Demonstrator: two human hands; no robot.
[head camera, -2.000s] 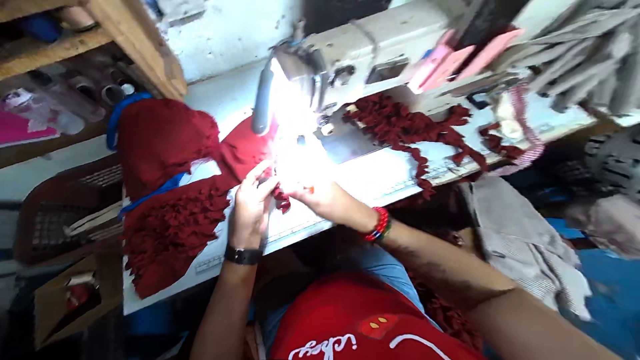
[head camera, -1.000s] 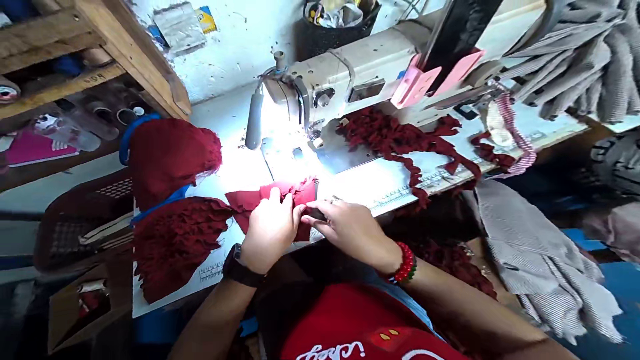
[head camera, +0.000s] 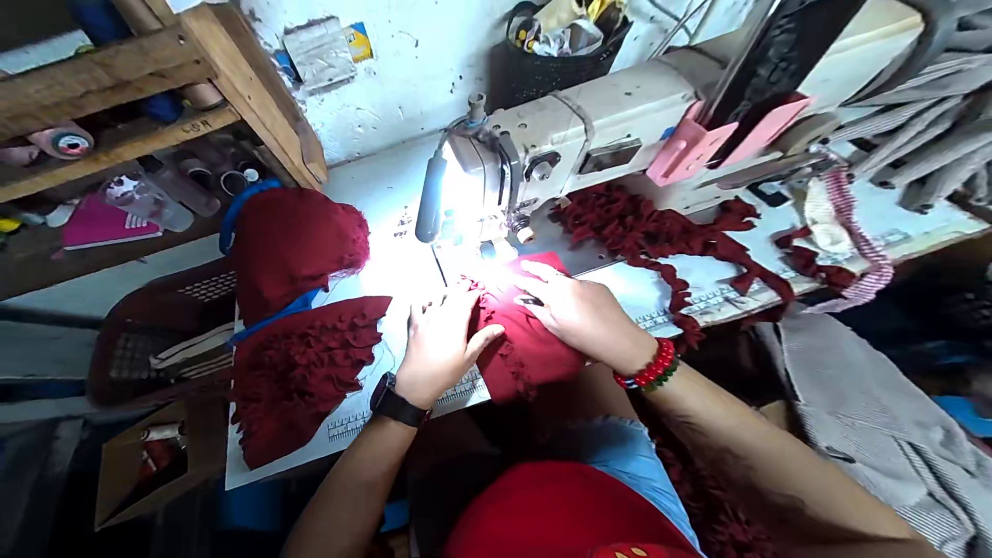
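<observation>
A piece of dark red fabric (head camera: 535, 341) with a ruffled strip lies spread at the front of a sewing machine (head camera: 589, 132). My left hand (head camera: 442, 341) rests on its left side, fingers apart, near the lit needle area. On its right side lies my right hand (head camera: 581, 314), a small dark tool (head camera: 528, 301) held at its fingers; the glare blurs its exact kind. The needle and presser foot are washed out by the lamp. Left of my hands lie a ruffled red piece (head camera: 310, 364) and a red fabric bundle (head camera: 291, 244) with blue trim.
Gathered red strips (head camera: 643, 229) lie under the machine arm. A wooden shelf (head camera: 217, 85) with thread and bottles stands at left, above a plastic basket (head camera: 124, 341). Grey fabric (head camera: 868, 418) hangs at right. A dark bin (head camera: 573, 66) hangs on the wall.
The red fabric, bunched between both hands a second ago, now lies spread under them. My hands have moved apart, the left one now flatter on the cloth.
</observation>
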